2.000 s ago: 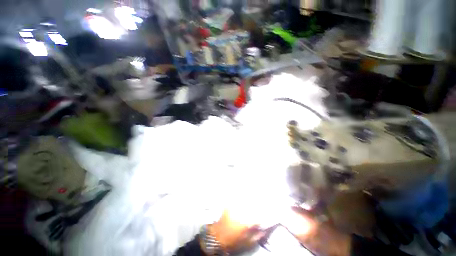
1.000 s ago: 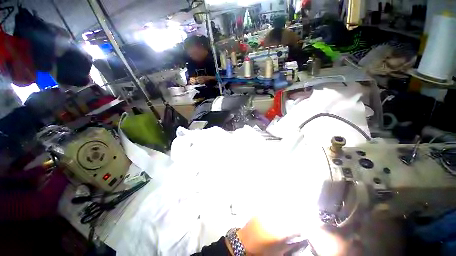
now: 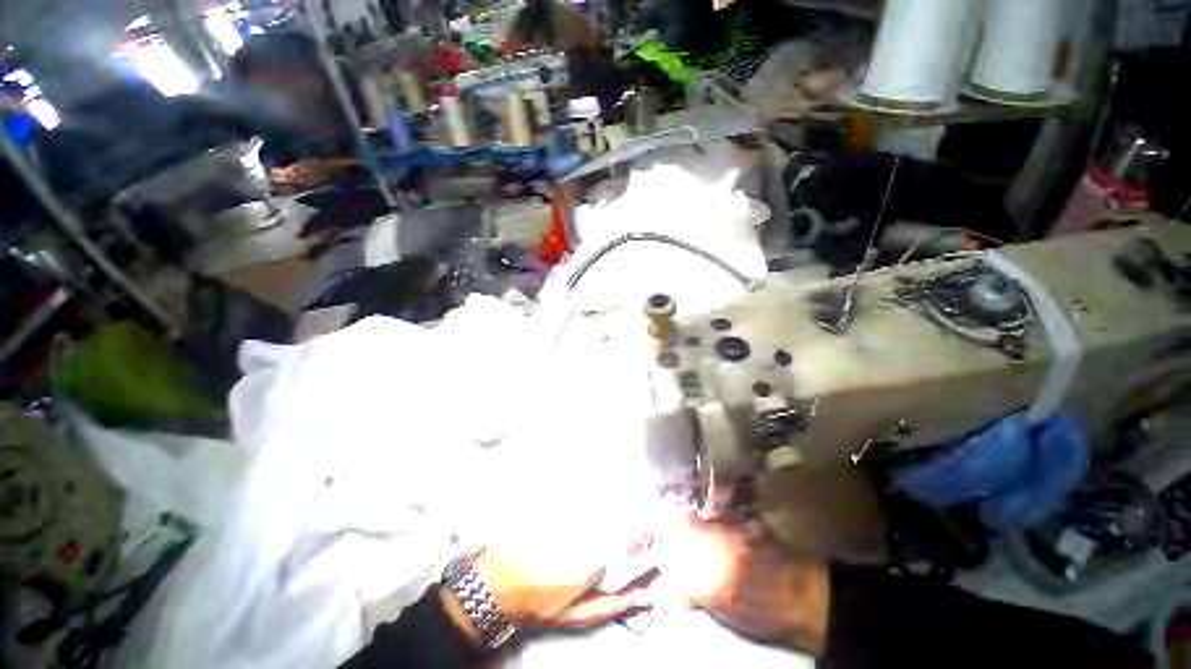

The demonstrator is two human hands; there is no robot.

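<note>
White cloth [image 3: 379, 431] lies heaped and overexposed on the table, left of the beige sewing machine arm [image 3: 875, 353]. My left hand [image 3: 549, 591], with a metal watch at the wrist, lies on the cloth below the machine's end, fingers pointing right. My right hand [image 3: 751, 582] lies close to it, right of the presser foot area, its fingertips washed out by glare. A small dark patch [image 3: 637, 620] shows between the hands on the cloth. Needle and presser foot are lost in glare. The brass-coloured knob [image 3: 661, 314] stands on the arm's end.
Blue cloth [image 3: 1012, 468] hangs from the arm below a white strip [image 3: 1055, 340]. Two large white thread cones [image 3: 918, 52] stand at the back right. A neighbouring machine [image 3: 50, 503] and black scissors [image 3: 124, 604] are at the left. A person's hand [image 3: 307, 173] shows at the back left.
The view has swung right, so the machine arm sits further left and more of it shows. Both hands are still by the machine's end; my right hand shows more clearly than one second ago.
</note>
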